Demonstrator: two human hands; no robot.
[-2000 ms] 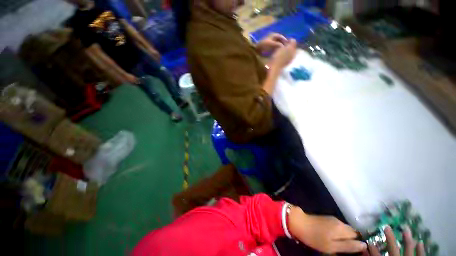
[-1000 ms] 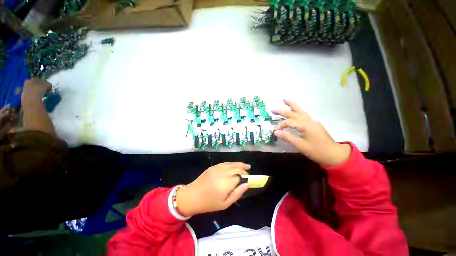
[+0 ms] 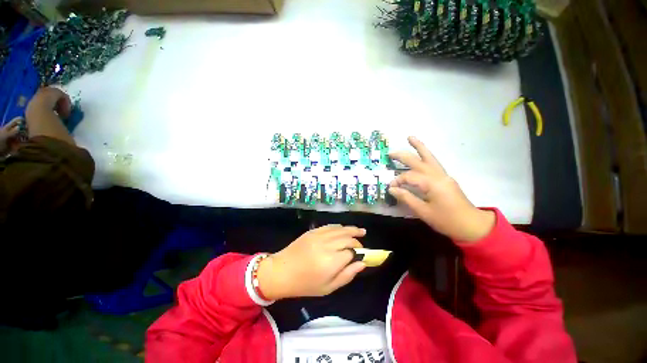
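Observation:
A green-and-white PCB panel (image 3: 330, 168) lies flat on the white sheet in front of me, with two rows of repeated boards and small dark bars on them. My left hand (image 3: 312, 261), below the table edge, holds a pale yellow backing strip (image 3: 375, 257) with a dark piece at its finger end. My right hand (image 3: 434, 186) is at the panel's right end. Its thumb and index finger are close together at the panel's edge and the other fingers are spread. Whether anything small is between its fingertips cannot be seen.
Stacked PCB panels (image 3: 472, 28) stand at the far right. Yellow-handled cutters (image 3: 523, 115) lie open at the sheet's right edge. A cardboard tray (image 3: 206, 6) is at the far side. At left are a heap of loose boards (image 3: 81, 44), a blue bin (image 3: 20, 78) and a neighbour's arm (image 3: 53, 131).
The view has swung from the floor and neighbour to the bench, then shifted slightly. Over the last second, both hands have kept nearly the same places by the panel and strip.

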